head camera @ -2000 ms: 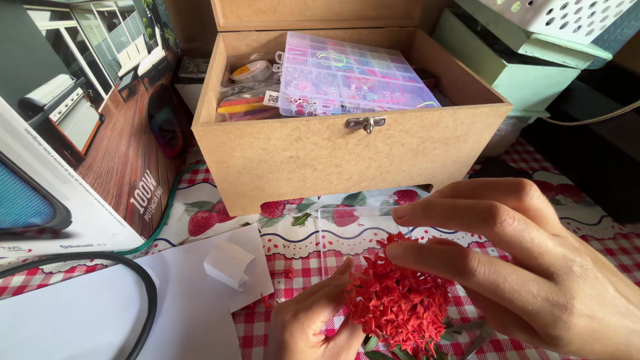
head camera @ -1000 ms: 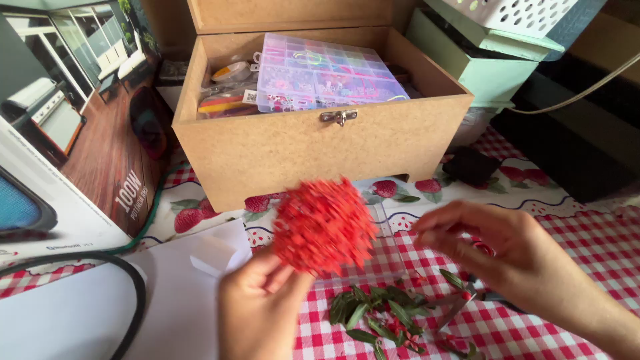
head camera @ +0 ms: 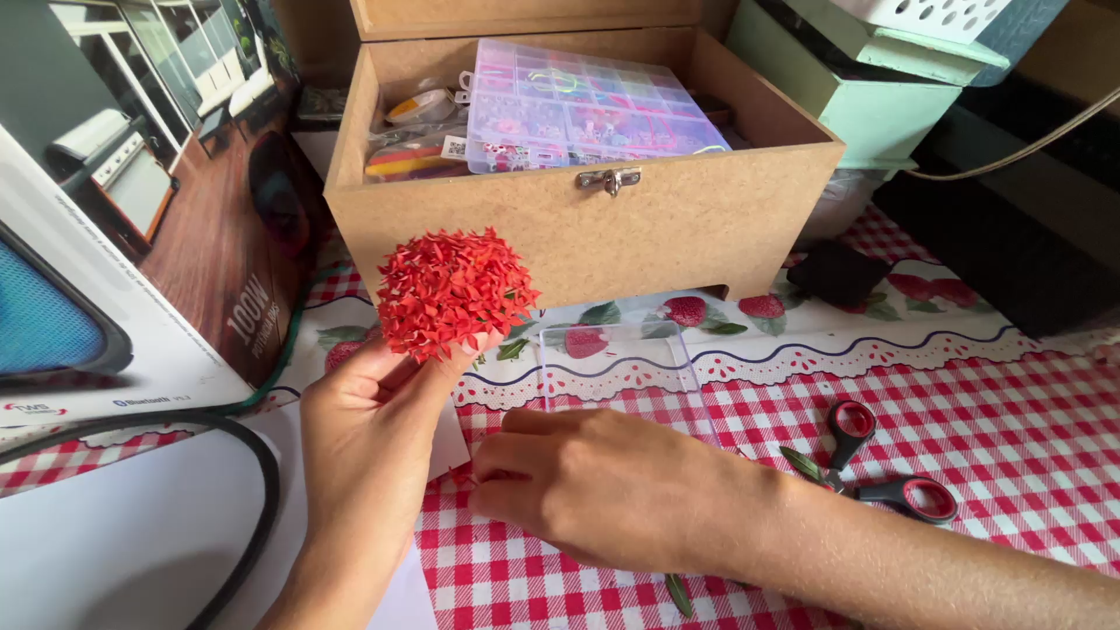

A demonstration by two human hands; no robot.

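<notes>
My left hand (head camera: 385, 420) holds a dense round cluster of small red flowers (head camera: 455, 293) upright, its fingers closed beneath the blooms, in front of the wooden box. Low over the checked cloth, my right hand (head camera: 577, 481) reaches across toward the left with its fingers curled; whether it grips something under them is hidden. A clear plastic tray or lid (head camera: 621, 363) lies just behind that hand. Scissors with black and red handles (head camera: 901, 499) rest to the right, partly behind my forearm, with a green leaf (head camera: 801, 464) touching them. Another leaf (head camera: 678, 595) shows below my forearm.
An open wooden box (head camera: 577, 227) holds a clear compartment case (head camera: 595, 109) of small beads. A printed speaker carton (head camera: 131, 219) stands left, a black cable (head camera: 262, 525) curving over white paper (head camera: 157, 542) before it. Green containers (head camera: 892, 114) are stacked back right.
My left hand has raised the red flower cluster from low over the cloth. My right hand has moved left, away from beside the cluster, and its forearm now covers most of the green leaves.
</notes>
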